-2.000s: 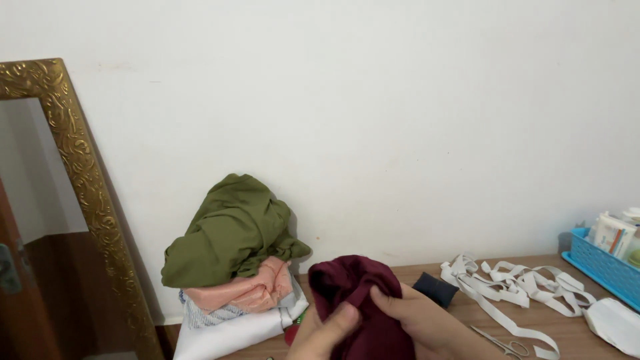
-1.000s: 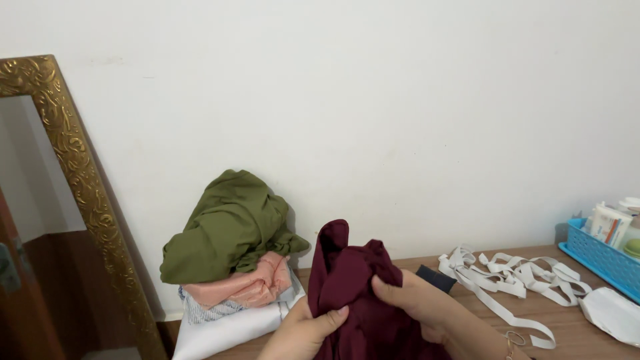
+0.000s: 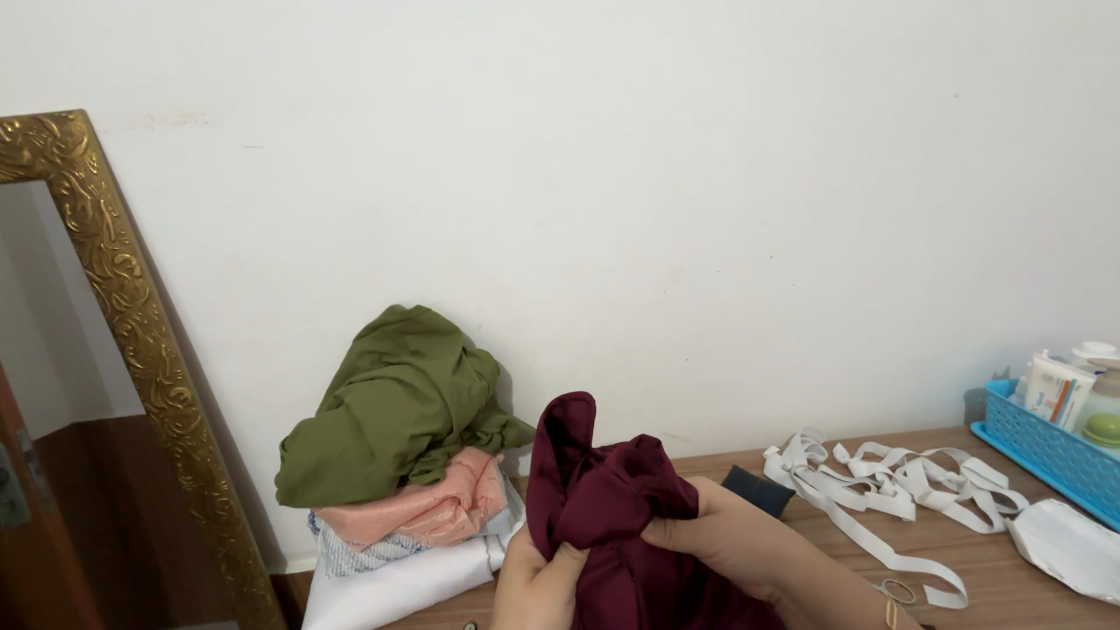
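A dark maroon satin fabric (image 3: 612, 507) is bunched between both hands above the wooden table. My left hand (image 3: 538, 582) pinches its lower left part, thumb on top. My right hand (image 3: 700, 534) grips its right side, thumb pressed on the cloth. One rounded flap of the fabric stands up at the upper left. Its lower part runs out of view at the bottom edge. Left of the hands is a pile with olive green cloth (image 3: 402, 402) on top, salmon pink cloth (image 3: 420, 507) under it, and white fabric (image 3: 394, 586) at the bottom.
White elastic bands (image 3: 901, 490) lie tangled on the table (image 3: 787, 560), near a small dark pouch-like item (image 3: 758, 492) and a metal scissors handle (image 3: 898, 591). At right are a blue plastic basket (image 3: 1050, 451) of toiletries and a white packet (image 3: 1072, 547). A gold-framed mirror (image 3: 131, 324) leans at left.
The maroon fabric has been raised and turned in the hands, and a flap now stands up at its upper left. Both hands have shifted their hold along it.
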